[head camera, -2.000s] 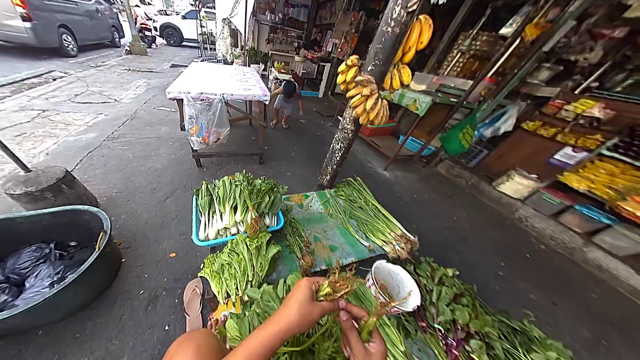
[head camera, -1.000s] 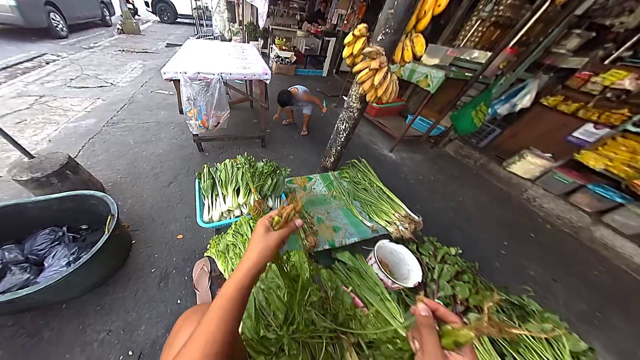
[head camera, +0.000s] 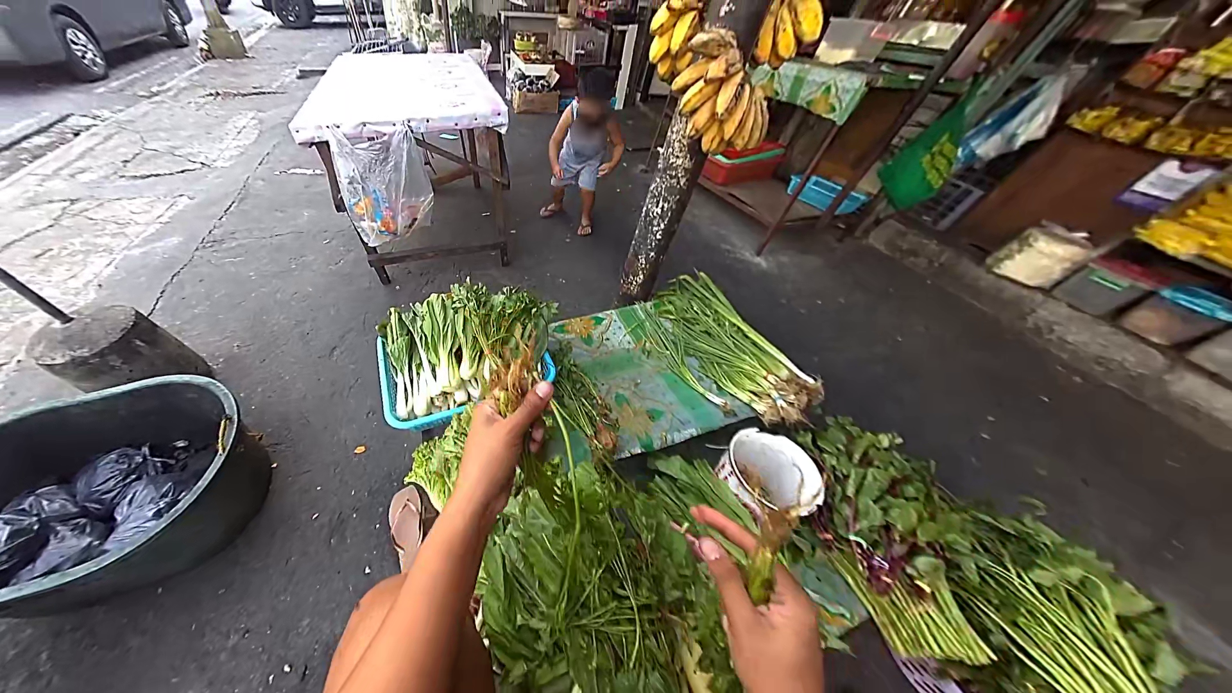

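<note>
My left hand (head camera: 502, 438) is closed around the stem ends of a leafy green bunch (head camera: 577, 510), its brown roots pointing up and its leaves hanging down. Lower right, my right hand (head camera: 765, 606) grips a short green stalk (head camera: 762, 568) with brown roots between its fingers. A white tub (head camera: 775, 472) stands just beyond it. Beyond my left hand, pale-stemmed greens (head camera: 448, 351) fill a blue basket (head camera: 387, 385). Green onions (head camera: 736, 351) lie on a patterned green cloth (head camera: 635, 395). More leafy bunches (head camera: 962, 577) are spread at the right.
A dark tub (head camera: 217, 481) with black plastic bags stands at the left. Further off are a covered table (head camera: 399, 91) with a hanging clear bag (head camera: 385, 188), a small person (head camera: 582, 144), and a post (head camera: 664, 207) hung with bananas (head camera: 722, 96). Shop goods line the right.
The hands, close together two seconds ago, are now apart, each with rooted stems. Since one second ago my right hand has moved left. The small person, bent over before, is now more upright.
</note>
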